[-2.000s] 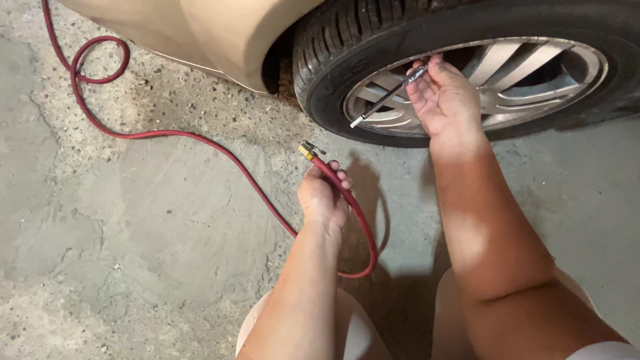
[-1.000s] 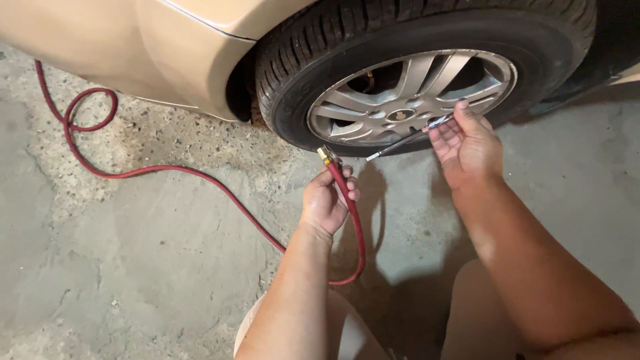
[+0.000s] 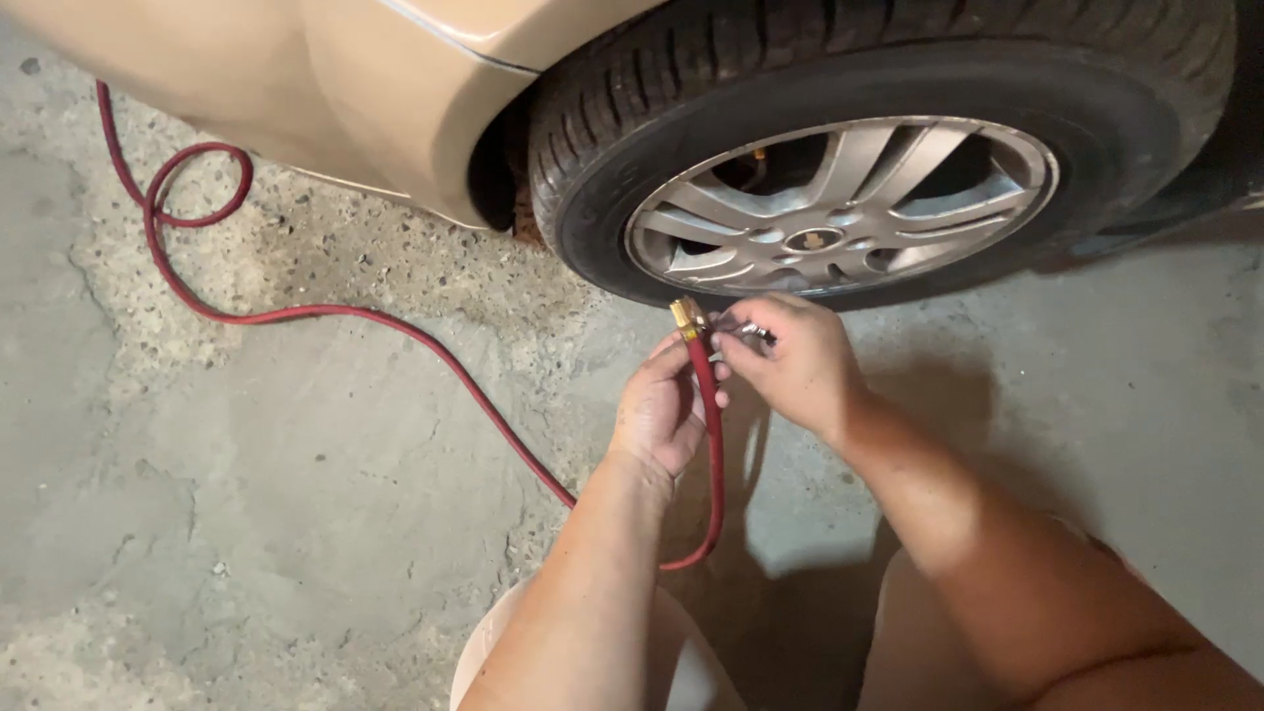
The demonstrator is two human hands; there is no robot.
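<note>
My left hand is closed around the end of a red rubber air hose, just below its brass fitting, which points up toward the tire. Beside it, the fingertips of my right hand pinch a slim metal tool, perhaps a pencil tire gauge; most of it is hidden by the fingers. The two hands meet at the brass fitting. Just above them stands a car tire on a silver alloy wheel with a maker's emblem at its hub.
The hose loops below my left hand, passes behind my left forearm and runs left across the rough concrete floor, with a small coil near the car. A beige car body panel overhangs at the upper left. My knees are at the bottom.
My right hand has come from in front of the wheel down and left to the hose end, bringing the slim tool with it. My left hand still holds the hose. The view has shifted somewhat.
</note>
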